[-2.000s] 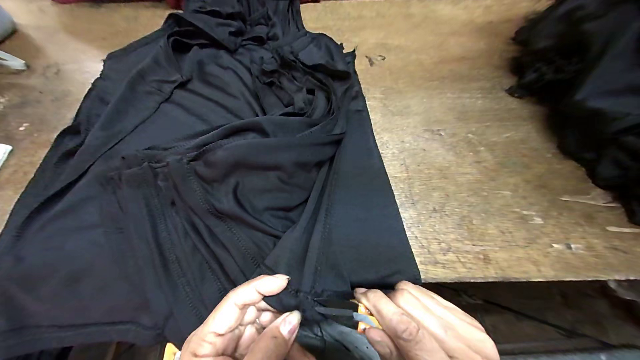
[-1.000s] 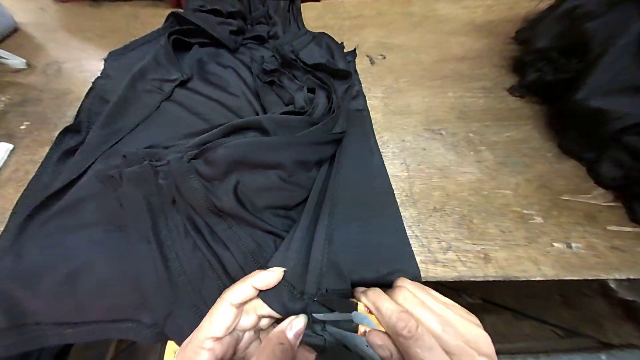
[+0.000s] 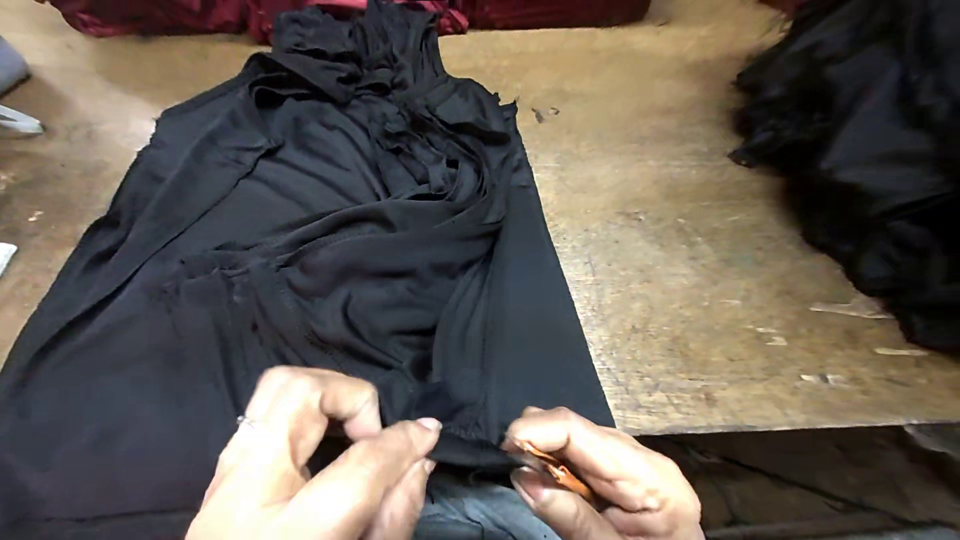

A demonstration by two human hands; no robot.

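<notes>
A black fabric garment [image 3: 360, 255] with seams and frayed edges lies spread over the wooden table, its near edge lifted at the bottom middle. My left hand [image 3: 322, 457], with a thin ring on one finger, pinches that edge between thumb and fingers. Just right of it, my right hand [image 3: 607, 480] holds a small orange-handled cutting tool [image 3: 559, 471], whose metal part touches the black cloth. Most of the tool is hidden by my fingers, so its exact kind cannot be told. Between my hands, the fabric edge is stretched nearly level.
Dark, ruffled fabric [image 3: 862, 172] is heaped at the right of the wooden table [image 3: 660, 300]. Dark red cloth [image 3: 555, 11] lies along the far edge. A pale pointed object [image 3: 19, 120] and a grey item [image 3: 9, 66] sit at the far left. The table's front edge runs beside my right hand.
The blades seen at the cloth between my hands are now mostly hidden. My left hand's fingers have curled, and the fabric edge between my hands has been drawn straighter.
</notes>
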